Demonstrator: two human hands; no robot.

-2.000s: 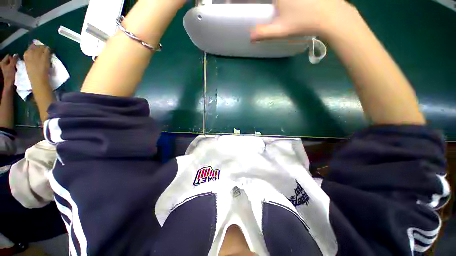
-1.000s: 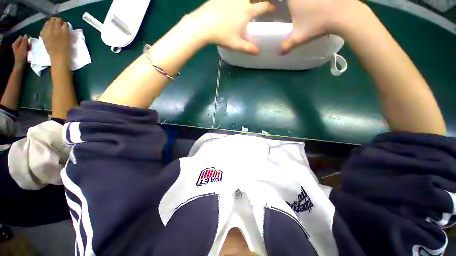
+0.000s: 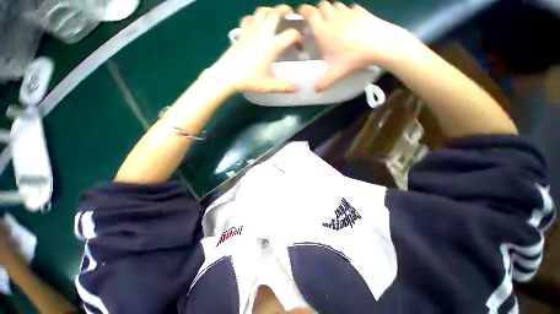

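A white oval plastic housing (image 3: 304,83) is held between my two hands at the top centre of the view. My left hand (image 3: 264,52) grips its left side, with the thumb on the near face. My right hand (image 3: 344,43) grips its right side, thumb also on the near face. A greyish recess shows between the hands. A small white loop tab (image 3: 374,95) sticks out at the housing's right end. The far side is partly hidden by my fingers.
The dark green work surface (image 3: 178,73) has a pale curved rail (image 3: 116,46). Another white assembly (image 3: 31,153) lies at the left, with white parts beyond the rail. A person's forearm (image 3: 27,273) and white cloth are lower left. An open brown carton (image 3: 374,132) with off-white pieces is at right.
The view has turned right, so the carton now shows and the other assembly sits further left and lower. Both hands still hold the housing, now near the carton side.
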